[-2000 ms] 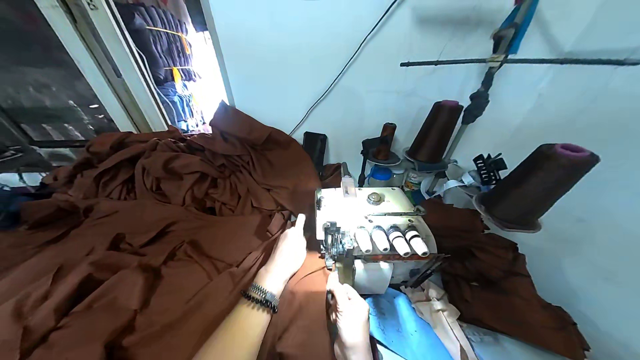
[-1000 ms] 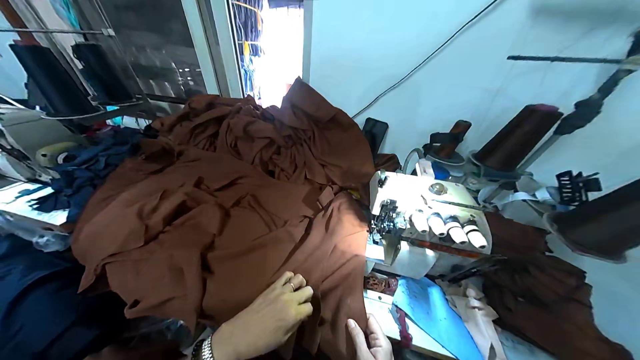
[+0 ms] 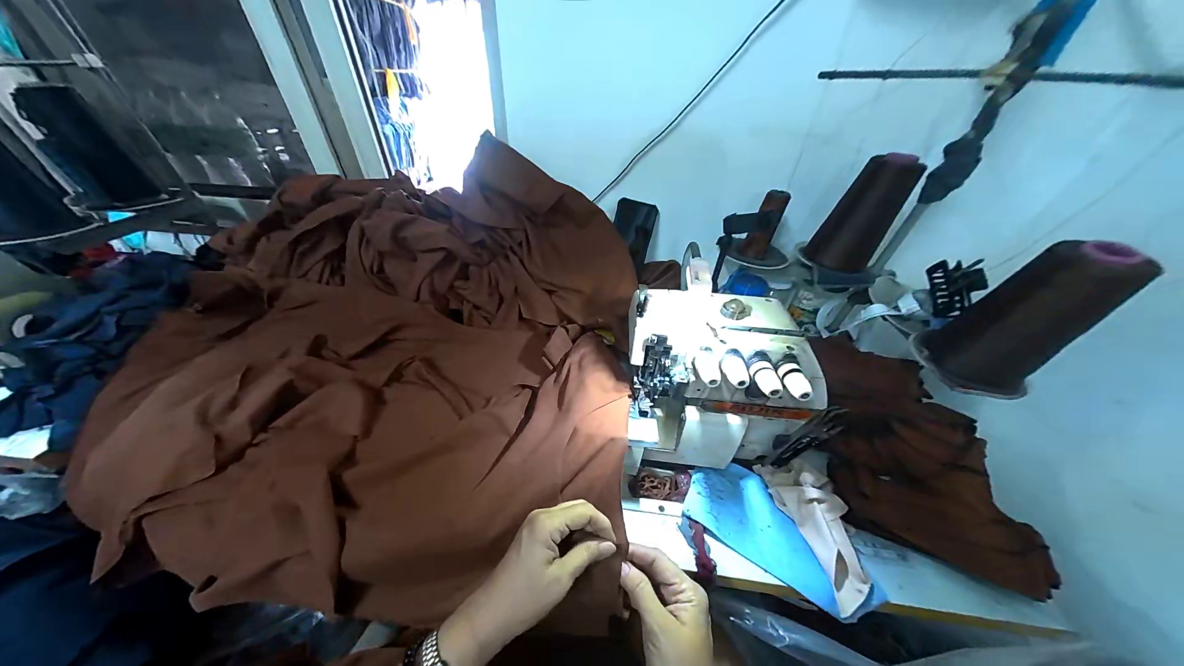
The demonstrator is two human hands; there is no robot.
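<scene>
A large spread of brown fabric (image 3: 416, 416) lies to the left of a white overlock sewing machine (image 3: 703, 324). Its right-hand edge runs down from the needle area to the bottom of the view. My left hand (image 3: 555, 555) pinches the fabric close to that edge, thumb and forefinger together. Just to its right, my right hand (image 3: 666, 601) grips the very edge between thumb and fingertips. Both hands are in front of the machine, apart from it. The fabric beside the presser foot (image 3: 655, 370) is brightly lit.
Brown thread cones (image 3: 1036, 314) stand behind and right of the machine. Blue cloth (image 3: 758, 527), a beige scrap (image 3: 819, 527) and black-handled tweezers or snips (image 3: 805, 437) lie near its base. More brown fabric (image 3: 925, 472) is at the right, dark blue fabric (image 3: 83, 324) at the left.
Two seconds ago both hands were beside the needle area; they have come down toward the front edge. My left hand, flat on the fabric one second ago, has moved right and now pinches it.
</scene>
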